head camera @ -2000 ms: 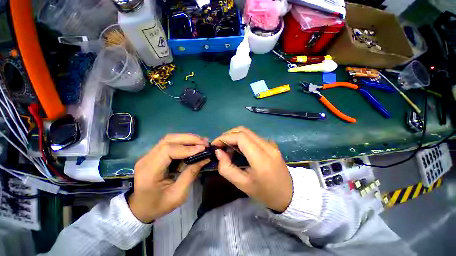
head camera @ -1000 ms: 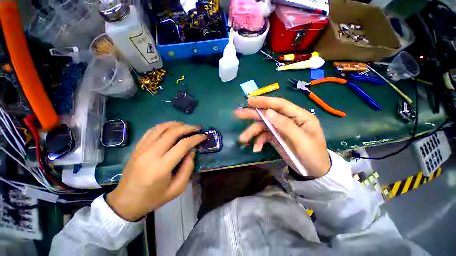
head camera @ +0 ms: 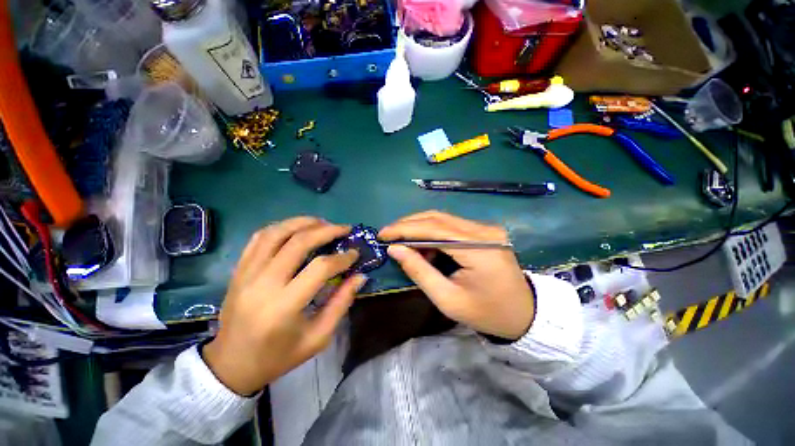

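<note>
A small black rounded-square smartwatch (head camera: 364, 247) is at the front edge of the green mat, its inside or face partly hidden by fingers. My left hand (head camera: 283, 292) holds it from the left with thumb and fingertips. My right hand (head camera: 466, 277) pinches thin silver tweezers (head camera: 453, 245), which lie level across the fingers with the tip at the watch's right side. Whether the tip touches the watch is too small to tell. A dark square part with a thin tail (head camera: 314, 171) lies on the mat behind the watch.
Behind are a black slim tool (head camera: 484, 186), a yellow strip (head camera: 460, 148), orange-and-blue cutters (head camera: 582, 155) and a white dropper bottle (head camera: 397, 100). Another watch (head camera: 186, 229) lies at left, near a clear plastic box (head camera: 139, 209). A cardboard box (head camera: 671, 52) stands back right.
The right hand, raised apart with the tweezers a second ago, has come down and left to the watch. Two seconds ago both hands held the dark watch, seen more edge-on.
</note>
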